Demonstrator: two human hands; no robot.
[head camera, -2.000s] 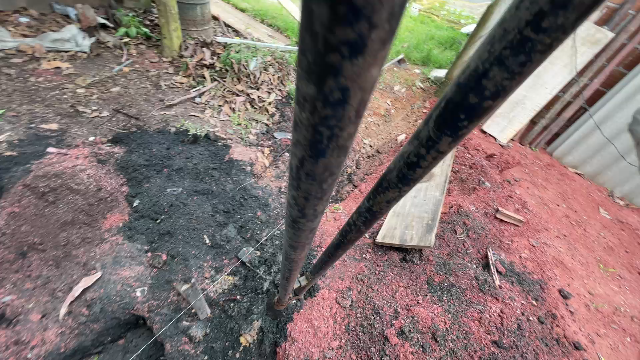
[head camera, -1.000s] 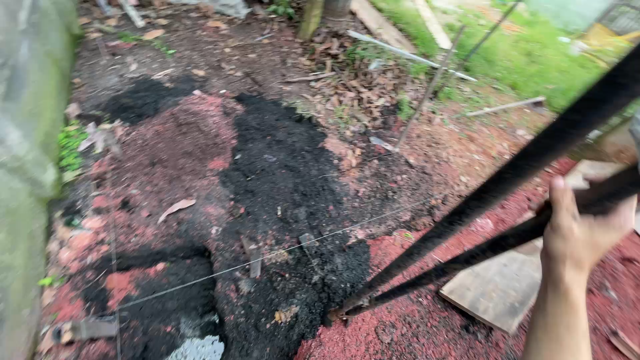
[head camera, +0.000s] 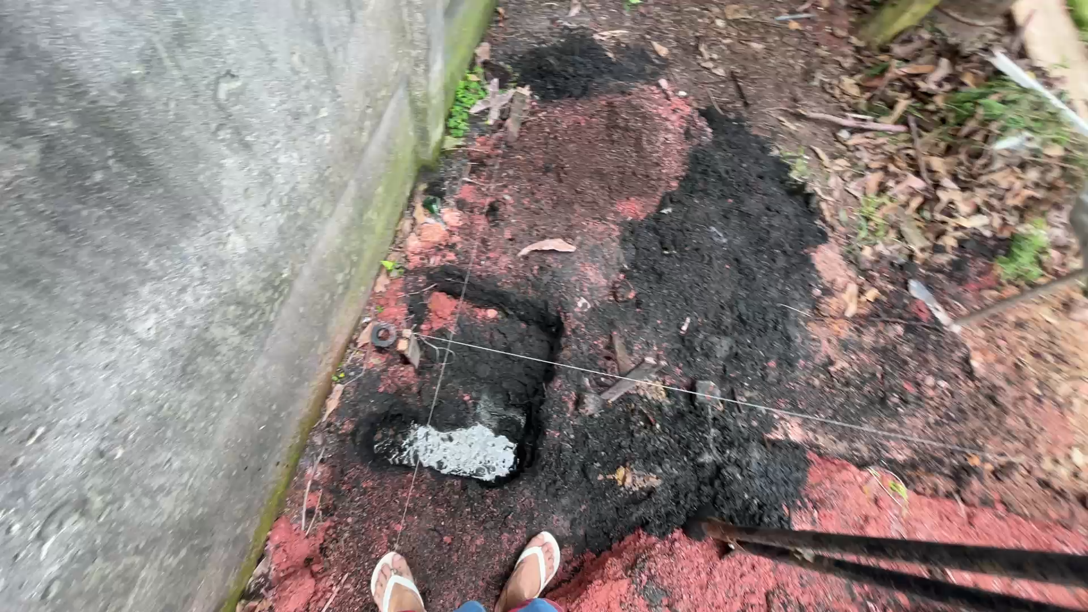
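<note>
Neither of my hands shows at this moment. Two long dark poles (head camera: 901, 551), joined near their lower end like a post-hole digger, slant in from the lower right; their far ends and whatever holds them are out of view. Their joined end rests at the edge of the black soil (head camera: 722, 255). Left of it is a shallow dug pit (head camera: 501, 365) with whitish water (head camera: 463, 450) at its near end. A thin string (head camera: 595, 372) runs across the pit from a small wooden stake (head camera: 410, 347), and a second string crosses it.
A concrete wall (head camera: 187, 255) with a mossy base stands along the left. My feet in white flip-flops (head camera: 531, 565) are just below the pit. Dry leaves (head camera: 943, 170), a metal rod (head camera: 1020, 297) and red soil (head camera: 935, 518) lie to the right.
The view has swung left and down to the pit and wall. The hand on the dark poles one second ago is out of view; the poles now lean lower to the right.
</note>
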